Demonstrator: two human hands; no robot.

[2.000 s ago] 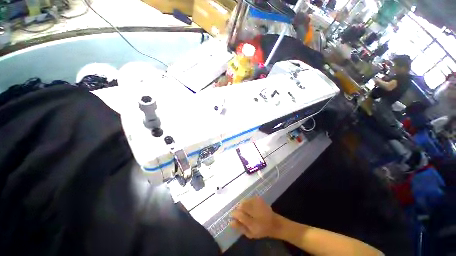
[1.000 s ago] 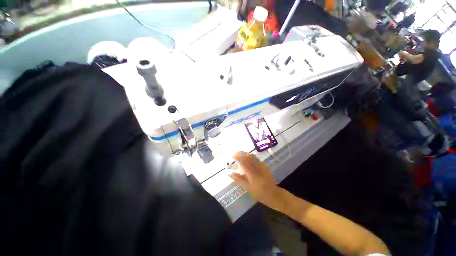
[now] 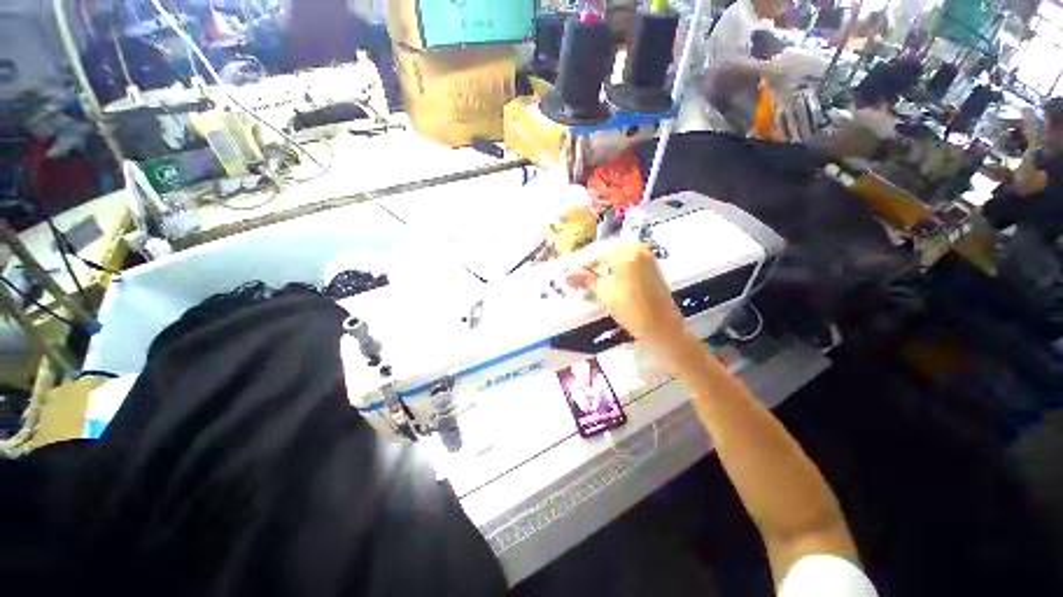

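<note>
My right hand is raised over the top of the white sewing machine head, near its small metal thread guides. The fingers are bent together; whether they hold a thread or anything else cannot be told. My left hand is not in view. Black fabric covers the left side and reaches the lit needle area. The presser foot parts sit at the head's left end. A smartphone with a pink screen lies on the machine bed.
A ruler strip runs along the bed's front edge. Behind stand a yellow bottle, black thread cones, a cardboard box and a pale blue trough. A white cable loops by the phone. People are at the upper right.
My right hand has moved from the front of the bed up to the top of the machine head. The camera view has shifted, showing more of the workshop behind.
</note>
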